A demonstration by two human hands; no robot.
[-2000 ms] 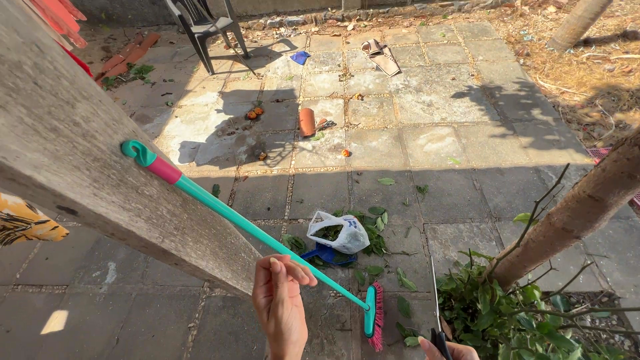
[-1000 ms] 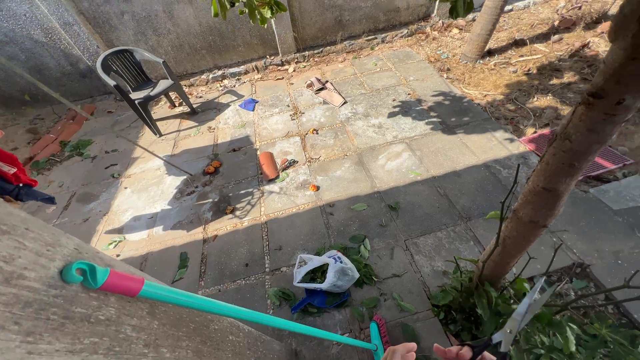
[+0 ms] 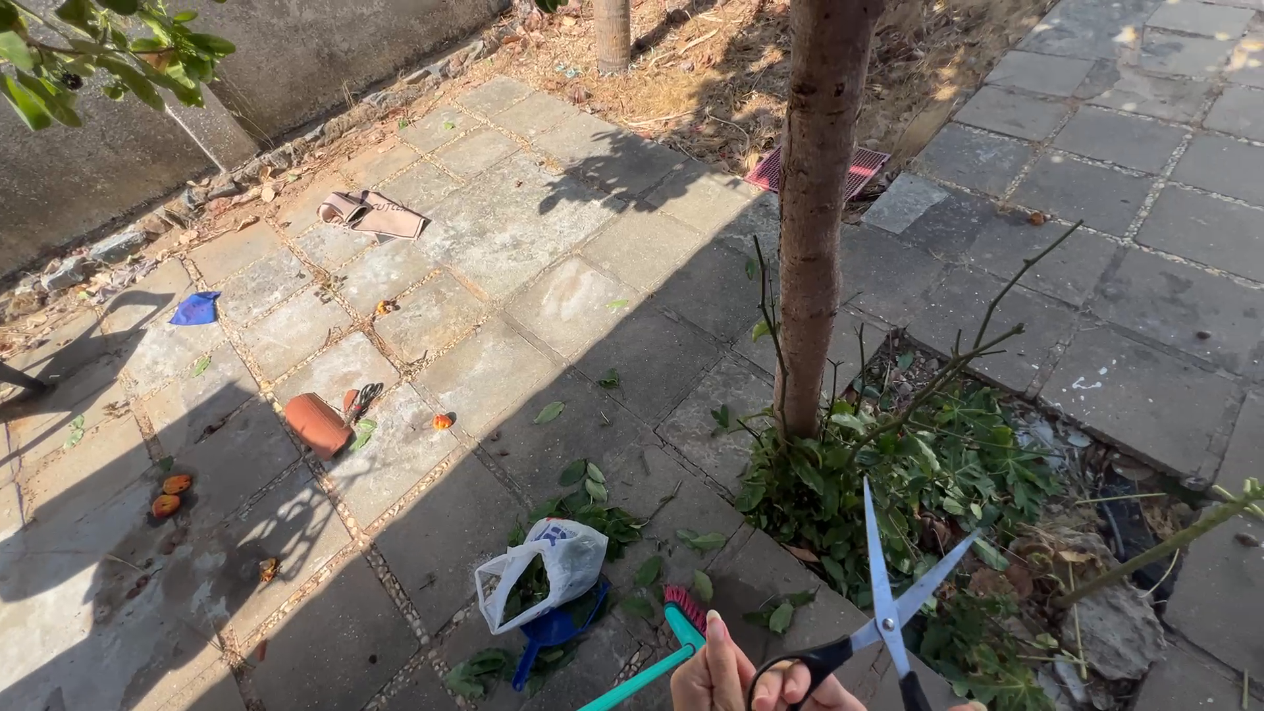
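Observation:
Scissors (image 3: 887, 622) with black handles and spread blades are held at the bottom edge, their tips toward the leafy tree base. My right hand (image 3: 805, 688) has its fingers at a scissor handle. Beside it on the left, my left hand (image 3: 713, 671) is raised with its fingertips together; whether it touches the scissors is unclear. A broom's turquoise handle (image 3: 642, 677) and red bristles (image 3: 684, 604) show just left of that hand. Further left, a white plastic bag (image 3: 568, 563) with green leaves inside rests on a blue dustpan (image 3: 558, 626).
A tree trunk (image 3: 815, 227) rises from a bed of leaves and bare branches (image 3: 948, 370). A terracotta pot (image 3: 316, 425) lies on its side on the paving. Orange fruits (image 3: 166, 506), a blue scrap (image 3: 196, 308) and a beige item (image 3: 385, 215) lie farther left. A pink grate (image 3: 859, 173) sits behind the trunk.
The view has swung right, toward the tree. The scissors, now spread wide, are more fully in view. The left hand, raised apart two seconds ago, is now beside the right hand.

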